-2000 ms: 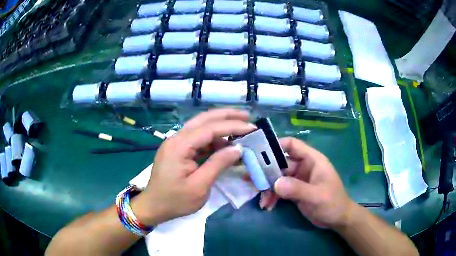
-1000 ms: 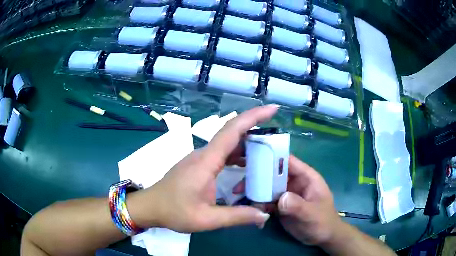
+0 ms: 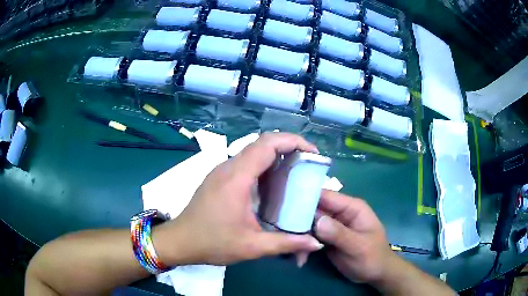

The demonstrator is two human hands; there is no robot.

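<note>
A white device housing (image 3: pixel 302 195) with a shiny darker side stands tilted between my hands at the middle. My left hand (image 3: pixel 223 211) grips it, fingers behind the top and thumb along the bottom edge. My right hand (image 3: pixel 356 237) is at its lower right, fingers curled; the fingertips are partly hidden behind the housing, and whether they grip it I cannot tell. A white wipe (image 3: pixel 188 176) lies on the green mat under and behind my left wrist. A clear blister tray (image 3: pixel 231 104) with rows of white housings lies beyond my hands.
Loose housings (image 3: pixel 18 143) are at the far left. Slim dark sticks (image 3: pixel 124 128) with pale bands lie below the tray. White wavy strips (image 3: pixel 455 185) lie at the right within yellow tape (image 3: pixel 420 191). A black tool (image 3: pixel 506 214) is at the far right, and a thin pen-like tool (image 3: pixel 412 250) near the front.
The housing has turned: its slotted face no longer shows, and a shiny side now does. My left fingers have closed around it. The view has shifted since the earliest frame.
</note>
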